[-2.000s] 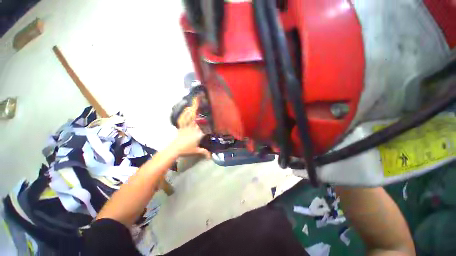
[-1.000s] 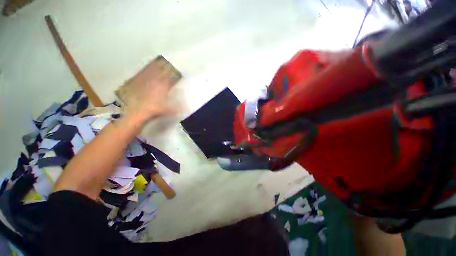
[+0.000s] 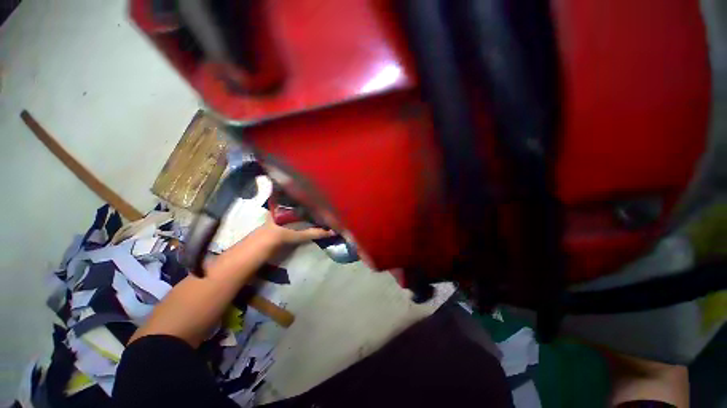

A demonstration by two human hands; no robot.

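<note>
The red cloth cutting machine (image 3: 351,167) fills the upper middle and right, very close to the camera. A dark curved handle-like part (image 3: 211,223) sticks out at its left. My left hand (image 3: 279,235) is beside the machine's lower left, thumb stretched right; its other fingers are hidden or blurred, so its hold cannot be told. A rounded silver-grey end of the base plate (image 3: 340,249) shows by the thumb. The tan weight block (image 3: 190,163) lies on the table left of the machine. My right hand is hidden behind the machine; only its forearm shows, lower right.
Heaped offcuts (image 3: 119,295), black, white and yellow-green, lie on the left of the off-white table (image 3: 104,56). A thin wooden strip (image 3: 76,167) runs partly under them. Black cables (image 3: 494,119) hang over the machine. White scraps (image 3: 518,355) lie over the green floor.
My left hand has left the tan block and moved right to the machine. The machine now fills more of the view and hides the black fabric stack. The block lies uncovered by the hand.
</note>
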